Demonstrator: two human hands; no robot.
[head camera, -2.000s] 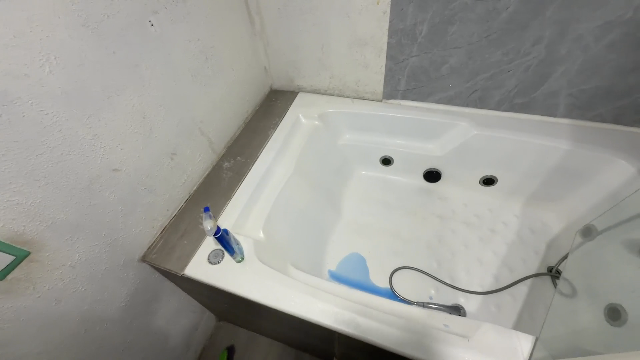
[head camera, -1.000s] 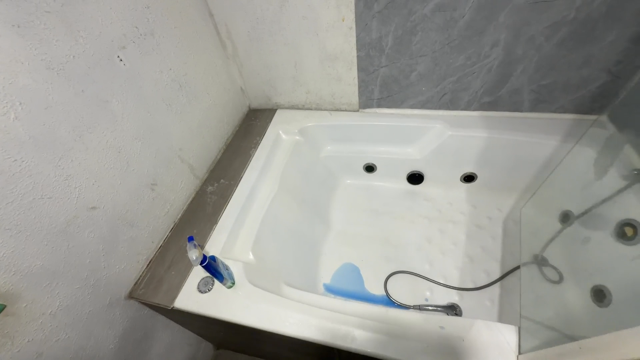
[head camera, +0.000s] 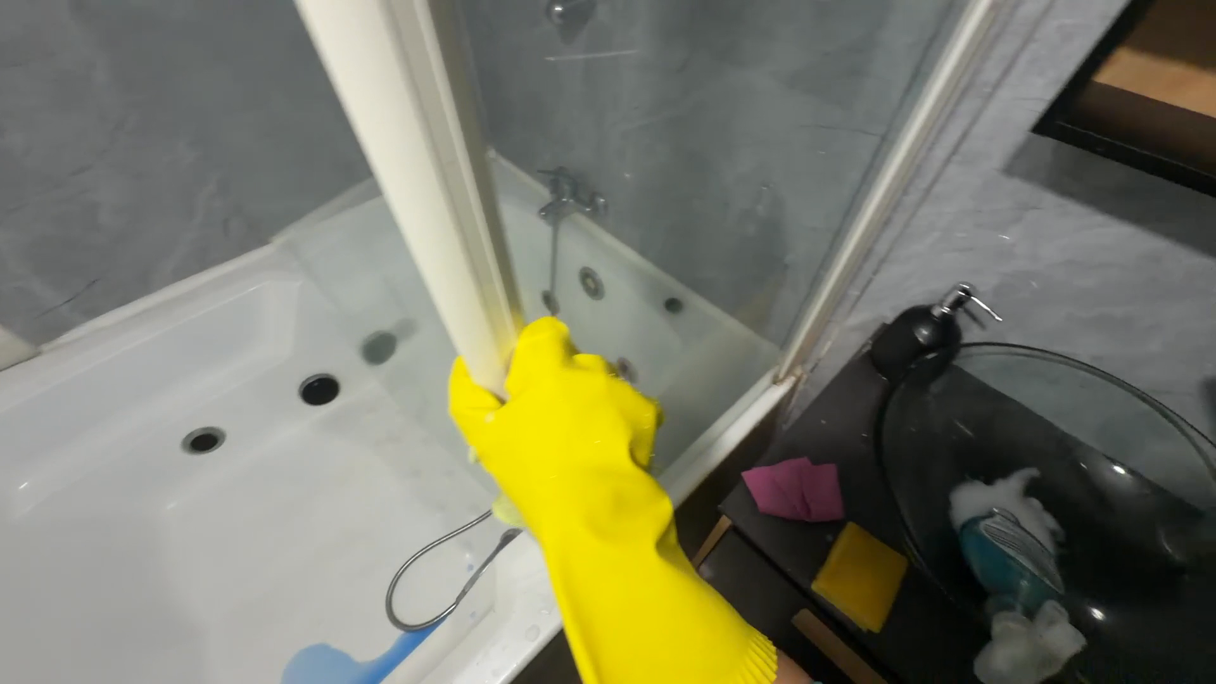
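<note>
My right hand (head camera: 570, 418), in a yellow rubber glove, grips the white edge profile (head camera: 418, 190) of the glass shower screen (head camera: 665, 161). Its thumb lies on the left side of the profile and the fingers are on the right. A bit of pale yellow material shows beneath the hand; what it is cannot be told. The white bathtub (head camera: 285, 541) stands to the left, with blue liquid (head camera: 342, 665) pooled at its bottom. A metal shower hose (head camera: 391, 594) curls inside near the rim. My left hand is out of view.
At the right is a dark counter (head camera: 807, 427) with a glass basin (head camera: 1121, 380), a black soap dispenser (head camera: 917, 337), a pink cloth (head camera: 796, 489) and a yellow sponge cloth (head camera: 860, 577). Foam and a teal object (head camera: 1012, 560) lie in the basin. A dark-edged shelf (head camera: 1130, 142) juts out at the upper right.
The view has swung far to the right, onto the shower screen and basin. My gloved right hand, absent from the earlier frames, is now on the screen's edge.
</note>
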